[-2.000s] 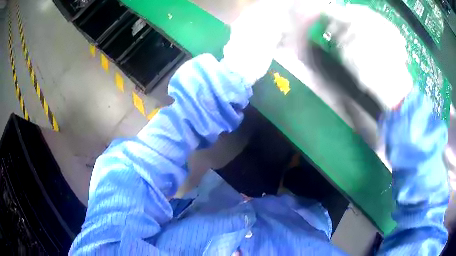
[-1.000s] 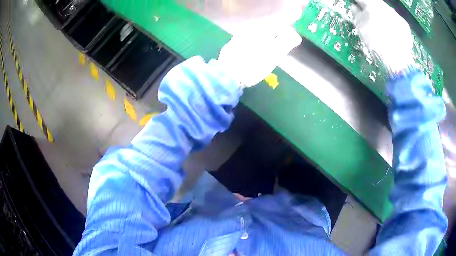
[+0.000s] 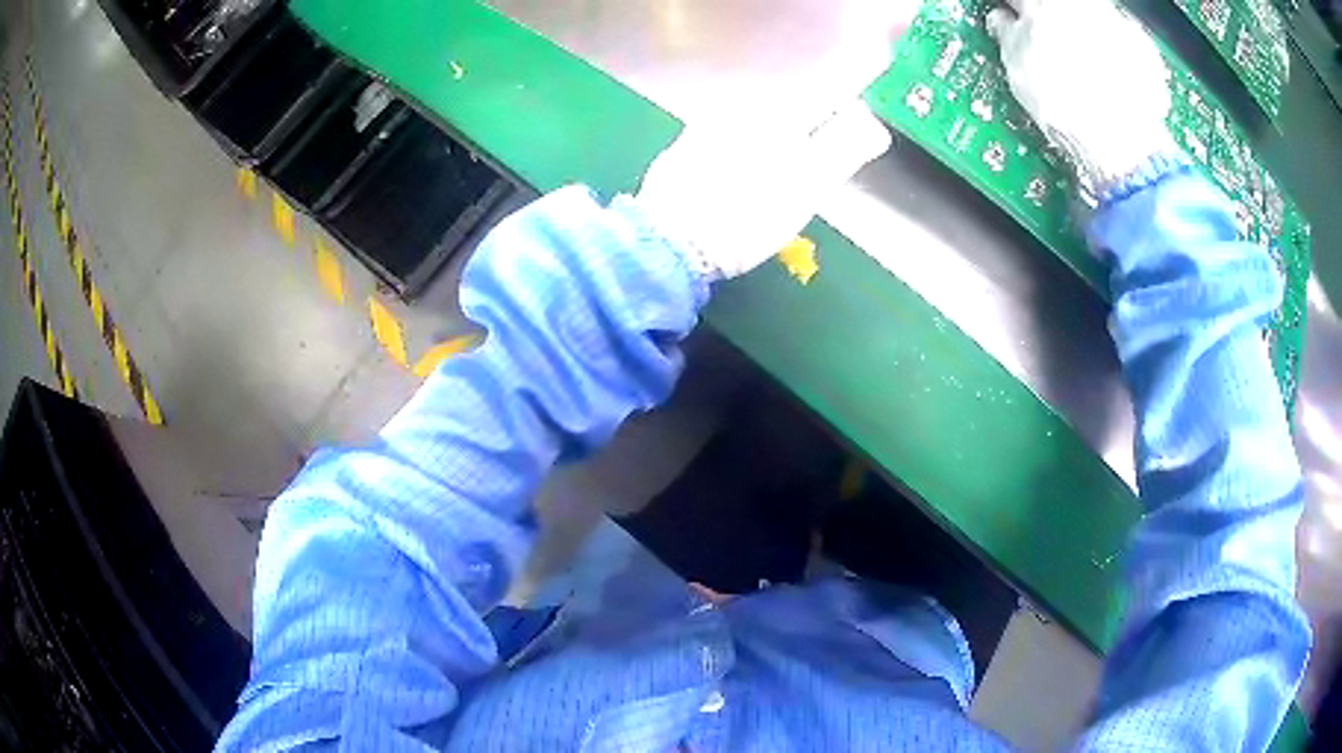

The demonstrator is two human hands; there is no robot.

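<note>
A large green circuit board point(image 3: 942, 111) with silvery-white pads lies on the shiny metal sheet point(image 3: 979, 265) at the upper right. My right hand point(image 3: 1082, 88), in a white glove, is over the board with its fingertips down near the board's upper part; whether it holds a fine tool cannot be told. My left hand point(image 3: 758, 177), in a white glove, is at the board's left edge. Glare washes out its fingers, so its grip cannot be told.
The bench has a green mat point(image 3: 913, 383) along its front edge with a yellow mark point(image 3: 799, 261). Black bins point(image 3: 412, 199) stand left of the bench, one holding a clear plastic bag point(image 3: 373, 103). Another black bin point(image 3: 111, 544) is at lower left. A second board point(image 3: 1244, 44) lies at the upper right.
A dark strip under my right hand is gone from view, and the green board now lies flat there. My right hand has moved up and left over the board since one second ago.
</note>
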